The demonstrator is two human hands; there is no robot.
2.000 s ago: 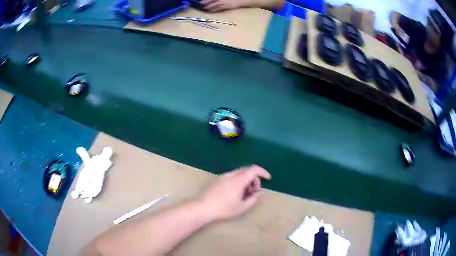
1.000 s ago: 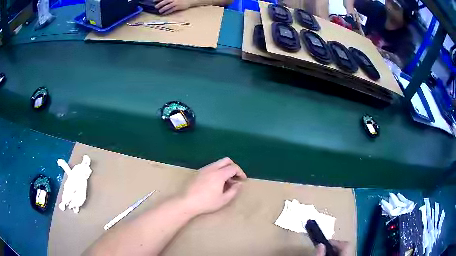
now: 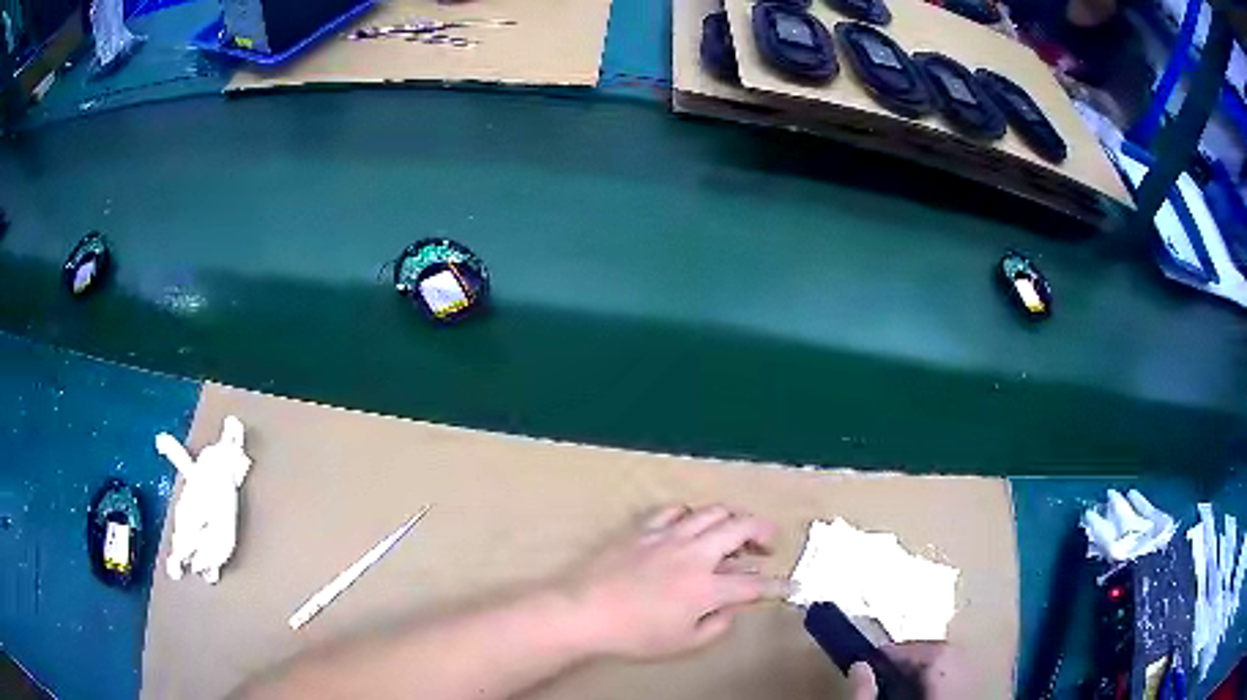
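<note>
My right hand [image 3: 914,673], cut off by the bottom edge, grips a thick black dispenser barrel [image 3: 855,645] that lies over the lower edge of a crumpled white tissue [image 3: 882,577]. My left hand [image 3: 684,574] is over the tan cardboard mat [image 3: 506,479], slightly blurred, fingers apart and pointing right, close to the tissue's left edge and the black barrel. It holds nothing that I can see. A slim white tool with a pointed tip [image 3: 358,568] lies left of my forearm.
A white limbed shape [image 3: 208,503] lies on the mat's left edge. An open black housing [image 3: 116,533] sits left of it. The green conveyor [image 3: 656,328] carries several housings, one near the centre [image 3: 442,280]. A black box [image 3: 1138,622] and white strips [image 3: 1217,588] stand far right. Cardboard sheets hold black ovals [image 3: 889,66].
My left hand has moved right, towards the tissue, and its fingers have spread. My right hand has come into view with the black barrel. The central housing has shifted left in view.
</note>
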